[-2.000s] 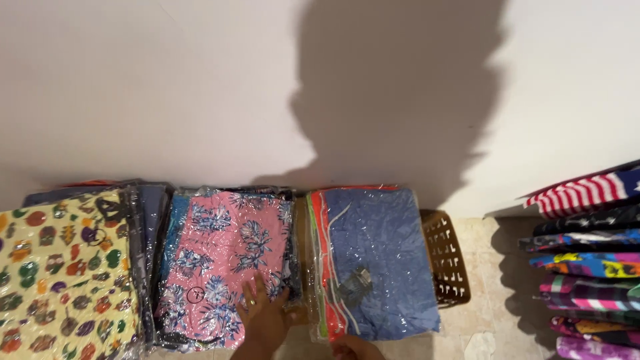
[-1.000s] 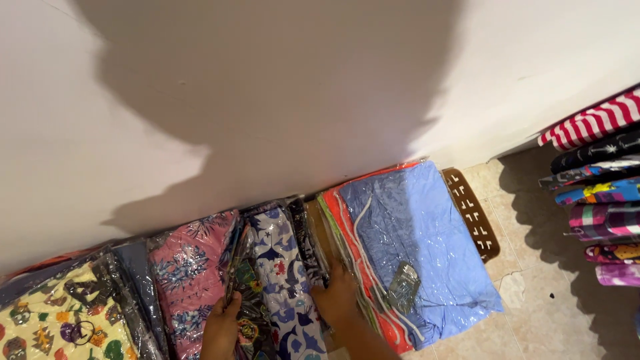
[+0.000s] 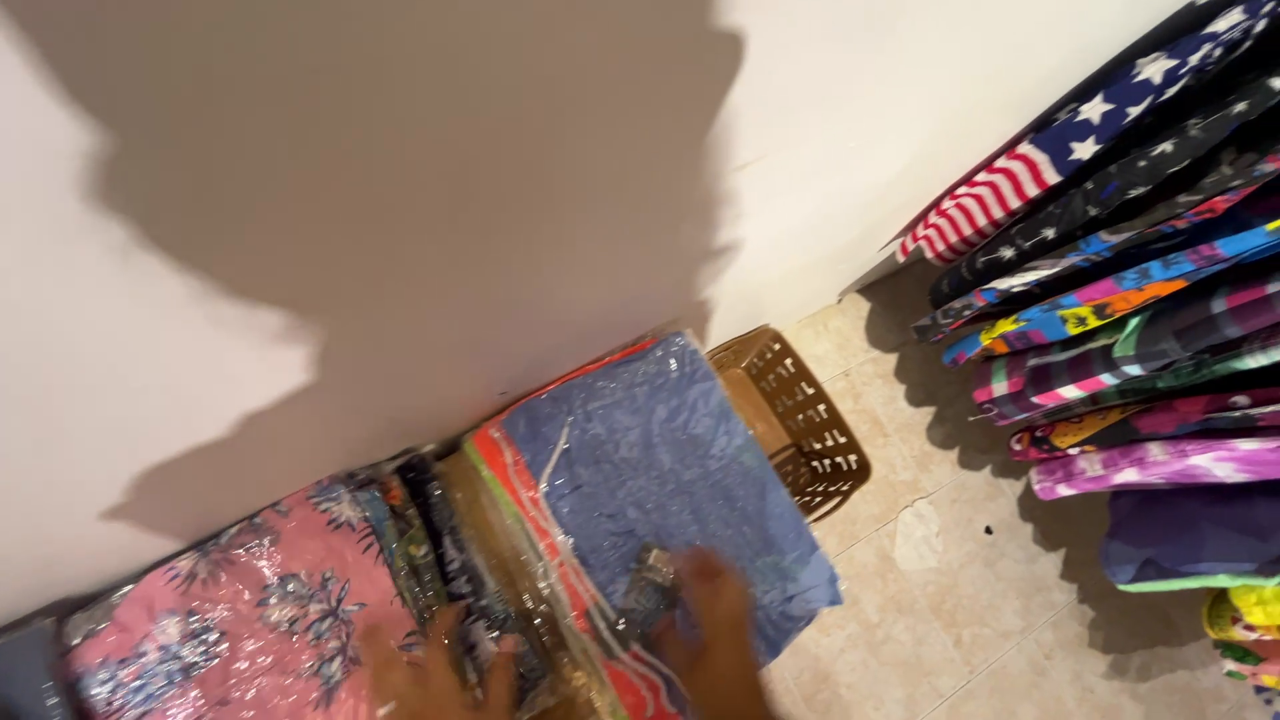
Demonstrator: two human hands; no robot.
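My left hand (image 3: 430,665), blurred, lies with fingers spread over the right edge of a pink floral garment (image 3: 290,590) in clear plastic and the dark patterned packed garments (image 3: 440,540) beside it. My right hand (image 3: 715,640), also blurred, is at the lower part of a blue packed garment (image 3: 650,470) with white drawstrings, next to its dark tag (image 3: 650,590). Whether its fingers grip the plastic cannot be told. Red and green edges of more packed garments show under the blue one.
A brown plastic basket (image 3: 815,430) with a slotted wall stands under the blue garment's right side. Colourful patterned garments (image 3: 1130,310) hang at the right above the tiled floor (image 3: 930,590). A white wall (image 3: 820,130) rises behind the stacks.
The shark-print garment between my hands one second ago is no longer seen there; the pink floral one lies flatter and wider. My right hand has moved onto the blue garment. The view has shifted right.
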